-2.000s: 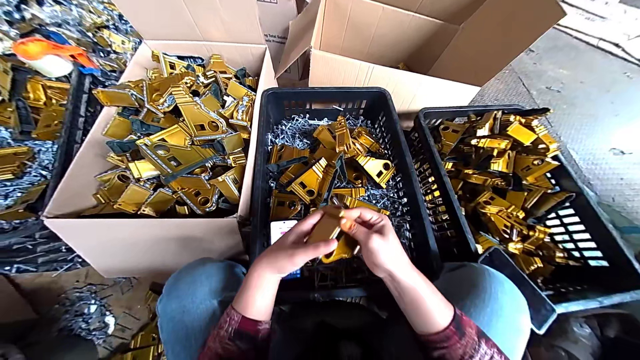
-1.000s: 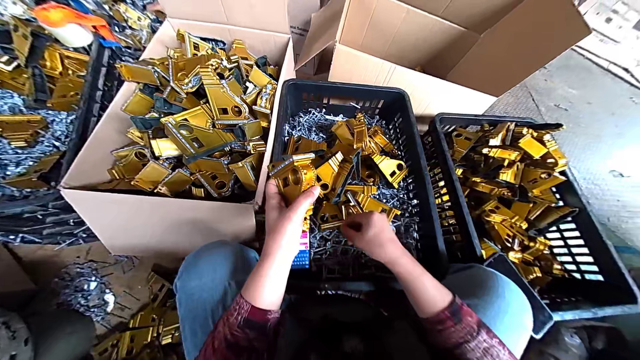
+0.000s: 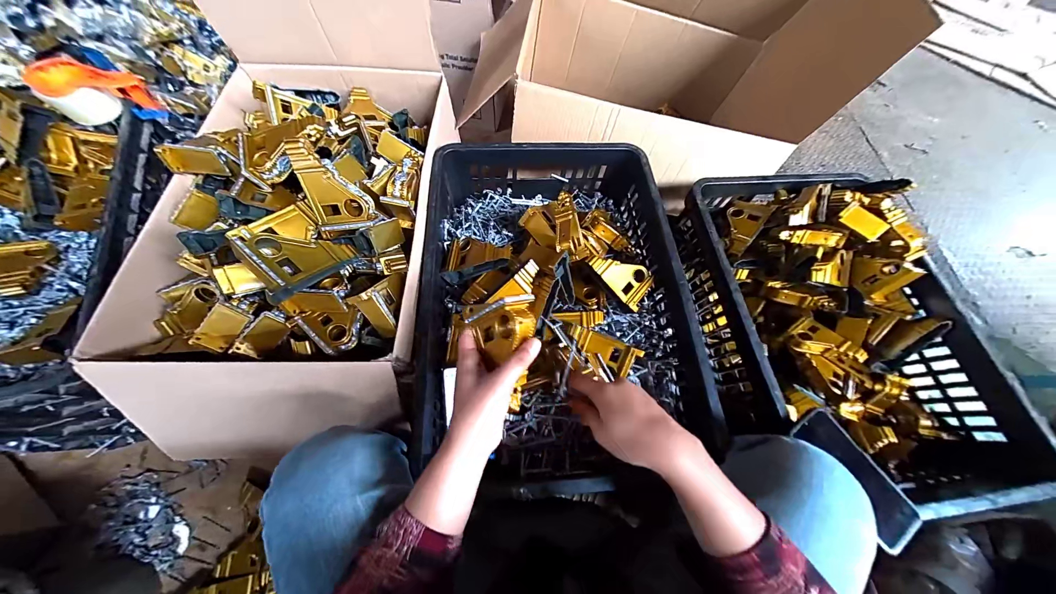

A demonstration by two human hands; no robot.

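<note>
A black plastic crate point(image 3: 569, 153) stands between my knees, with gold metallic parts point(image 3: 623, 280) lying on many thin silvery pins point(image 3: 487, 216). My left hand point(image 3: 488, 384) grips a gold part point(image 3: 500, 328) with a round hole, thumb on its right side, over the crate's left half. Just right of it, my right hand point(image 3: 623, 417) is low over the pins with its fingers curled and thin pins at the fingertips. Whether it grips one of them is not clear, since the fingertips are partly hidden.
An open cardboard box point(image 3: 247, 404) heaped with gold parts is at the left. Another black crate point(image 3: 742, 330) of gold parts stands at the right. Behind is an open cardboard box point(image 3: 643, 136). An orange and white object point(image 3: 78, 87) lies at the upper left.
Two seconds ago both hands were together at a gold part near the crate's front. They are now apart, the left still with a gold part, the right down at the pins.
</note>
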